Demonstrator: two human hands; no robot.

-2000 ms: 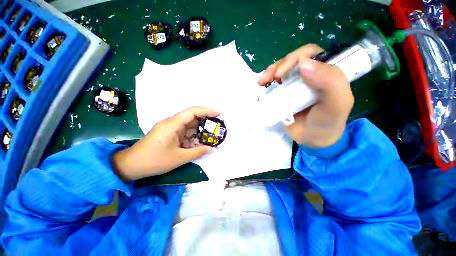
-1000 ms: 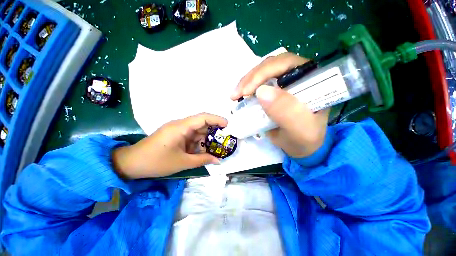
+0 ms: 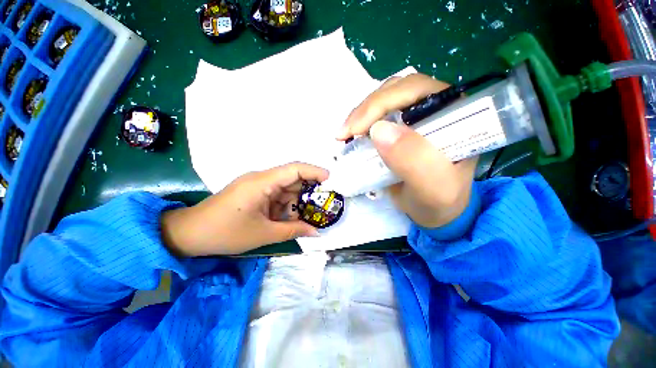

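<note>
My left hand (image 3: 248, 210) holds a round electronic module (image 3: 321, 207) between thumb and fingers, its white, yellow and gold parts facing up. My right hand (image 3: 417, 147) grips a clear dispensing syringe (image 3: 467, 129) with a white label, tilted down to the left. Its front end is at the module's upper right edge; whether the tip touches is hard to tell. A black switch piece (image 3: 431, 106) lies along the syringe. A green adapter (image 3: 543, 97) caps the rear end, with a clear hose (image 3: 633, 69) attached. White paper (image 3: 270, 118) lies under the hands.
A blue compartment tray (image 3: 72, 68) with modules stands at the left, with a grey-white edge beside it. One loose module (image 3: 140, 128) lies near it; two more (image 3: 219, 19) lie at the top. A red tray (image 3: 631, 93) with shiny bags is at the right. White scraps litter the green bench (image 3: 403, 36).
Since two seconds ago, the syringe has moved left and down to the module in my left hand. Over the last second, both hands have hardly moved.
</note>
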